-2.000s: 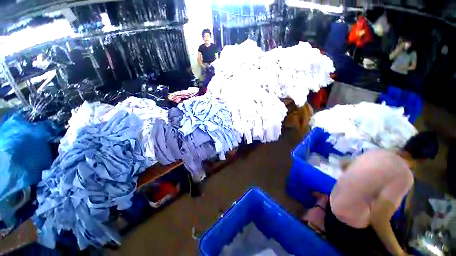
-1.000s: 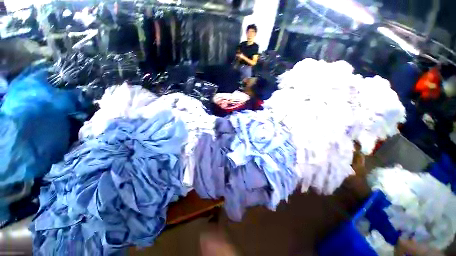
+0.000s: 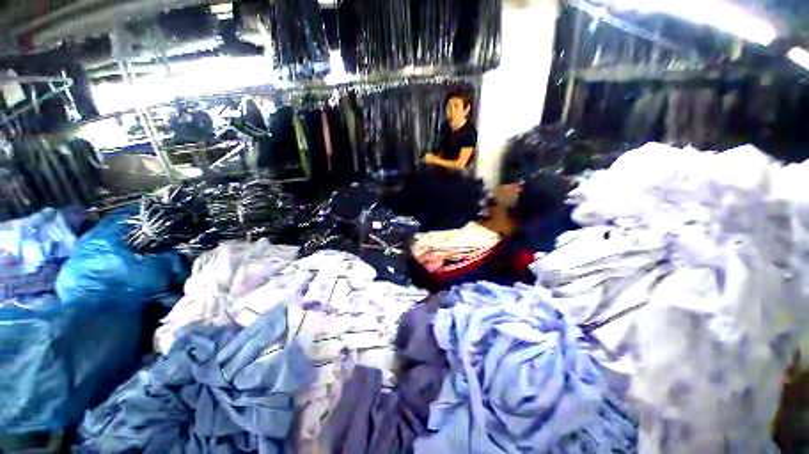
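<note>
Light blue shirts (image 3: 523, 372) lie crumpled in a heap at the lower centre, nearest to me. More blue shirts (image 3: 213, 381) are heaped at the lower left. Grey-purple shirts (image 3: 377, 403) lie between the two blue heaps. White shirts with thin dark piping (image 3: 341, 301) lie behind and between them. A large heap of white shirts (image 3: 701, 257) fills the right side. Neither of my hands is in the picture.
A shiny blue plastic bag (image 3: 98, 328) is at the left. Bagged dark garments (image 3: 231, 208) and folded pink and red cloth (image 3: 457, 244) lie behind the heaps. A person in a black top (image 3: 457, 142) stands by a white pillar (image 3: 514, 84). Dark garments hang on rails (image 3: 390, 40).
The view has swung left and come closer to the heaps. The blue bin and white pieces at the right have left the picture. A blurred skin-toned shape at the lower edge is gone.
</note>
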